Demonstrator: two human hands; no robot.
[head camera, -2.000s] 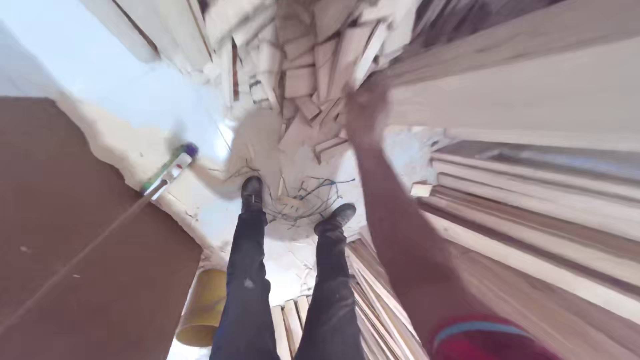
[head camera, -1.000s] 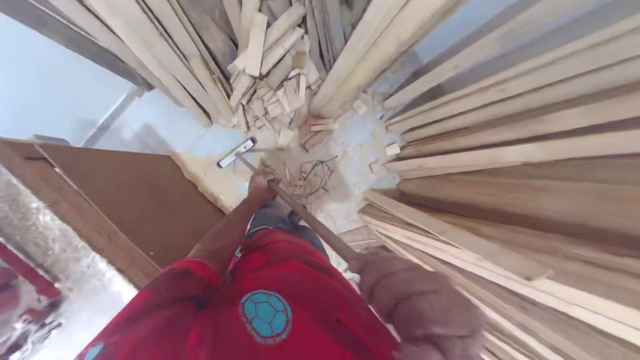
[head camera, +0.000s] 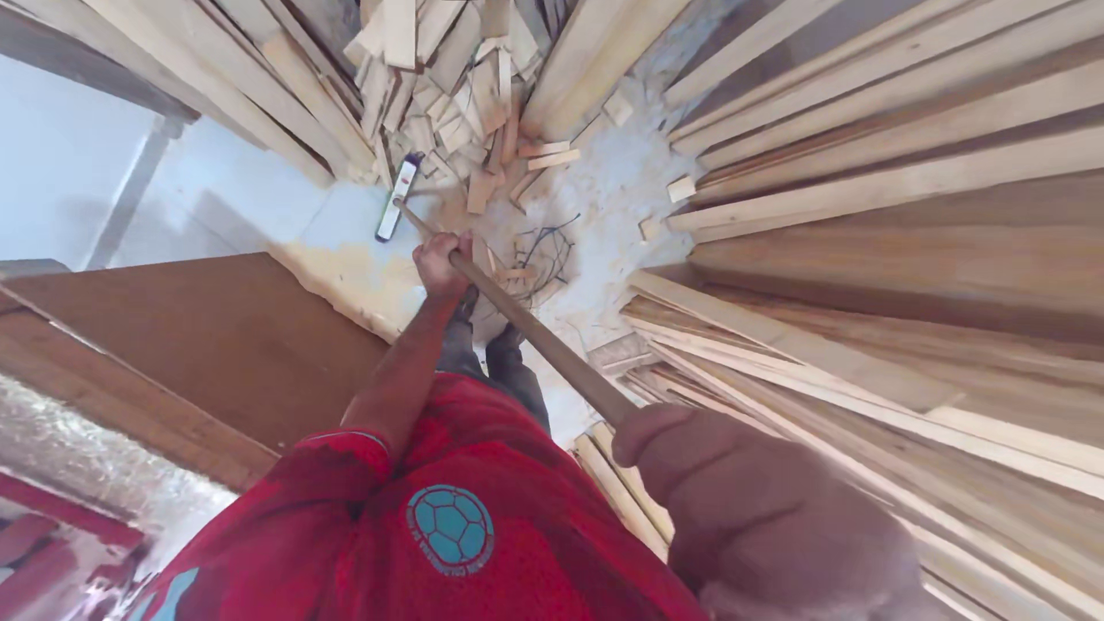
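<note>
A push broom with a long wooden handle (head camera: 543, 341) runs from the lower right up to its head (head camera: 398, 197), which rests on the floor at the upper left. My left hand (head camera: 442, 263) is closed around the handle near the broom head in the picture. Large and close to the camera, my right hand (head camera: 768, 509) grips the handle's upper end. The bristles are mostly hidden under the head. A tangle of dark wire or thin twigs (head camera: 548, 254) lies on the dusty floor to the right of my left hand.
Wood offcuts (head camera: 448, 112) are heaped beyond the broom head. Long boards (head camera: 888, 177) fill the right side, with more boards (head camera: 216, 78) at the upper left. A brown panel (head camera: 198, 345) stands at the left. Small wood blocks (head camera: 681, 188) lie on the floor.
Two seconds ago an arm reached toward the offcuts; one second ago both hands were on the broom handle. Since then the broom head has shifted slightly toward the offcut pile. The view has moved strongly.
</note>
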